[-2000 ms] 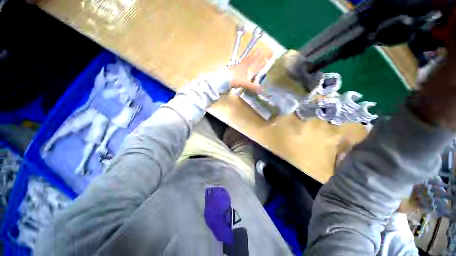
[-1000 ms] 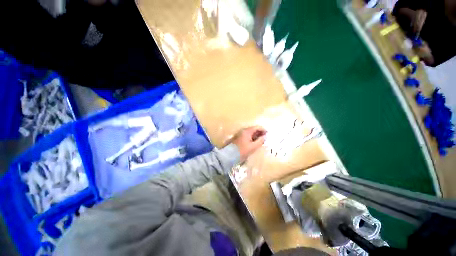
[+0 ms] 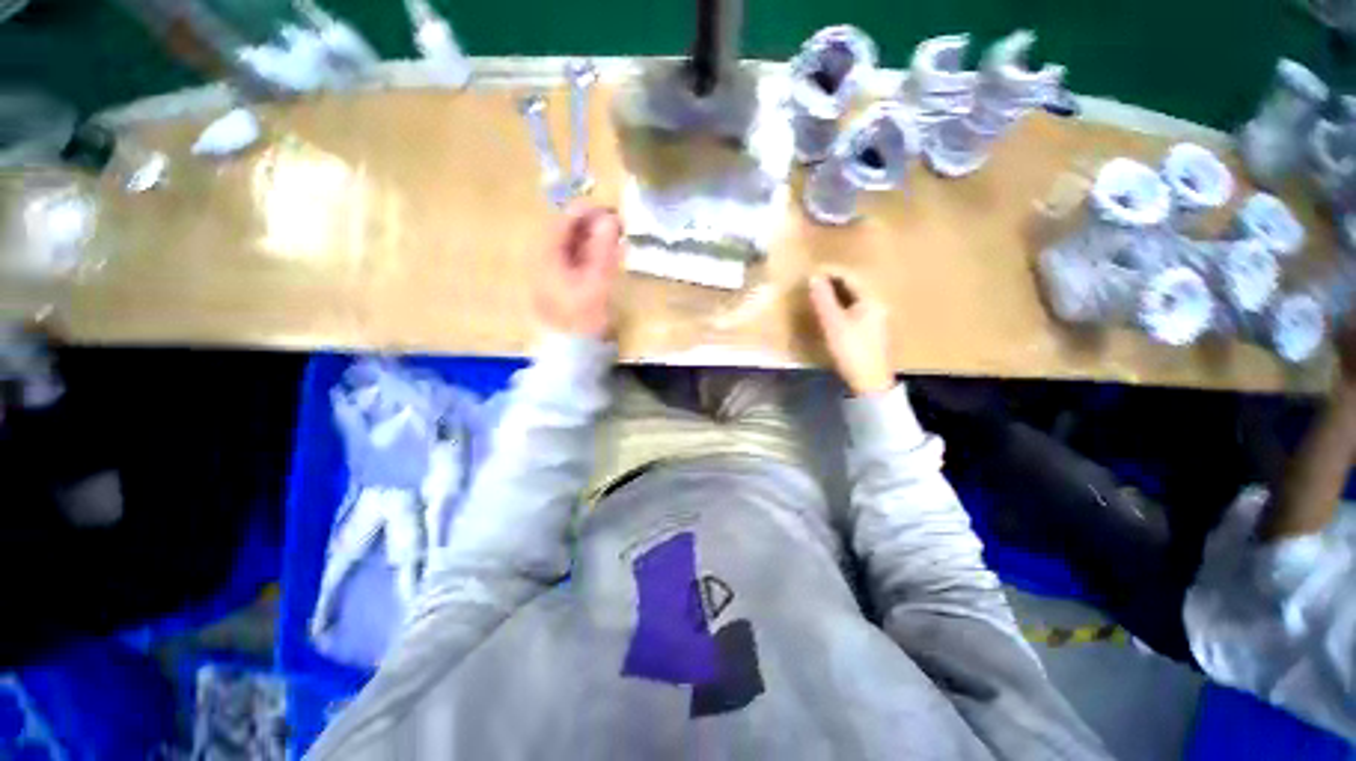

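My left hand (image 3: 583, 271) is over the bench just left of the white fixture (image 3: 687, 262), fingers loosely curled with a gap between them and no part visible in it. My right hand (image 3: 854, 324) is near the front edge, right of the fixture, also loosely curled with nothing visible in it. The dark clamp arm (image 3: 717, 42) comes down from the top to a blurred tan-grey pad (image 3: 687, 149) above the fixture. Whether a shell lies under the pad is unclear. Two silver wrenches (image 3: 577, 131) lie left of the fixture.
Pale ring-ended collars (image 3: 875, 146) stand right of the clamp; another cluster (image 3: 1175, 305) stands farther right. White nozzle bottles (image 3: 439, 45) lie by the green belt (image 3: 565, 23). A blue crate (image 3: 305, 520) with pale limb-shaped parts is below left. Another person's arm (image 3: 1316, 461) is at the right.
The view has swung back to face the bench squarely. My left hand has come from the bench area left of the wrenches to beside the fixture. My right hand has come into view.
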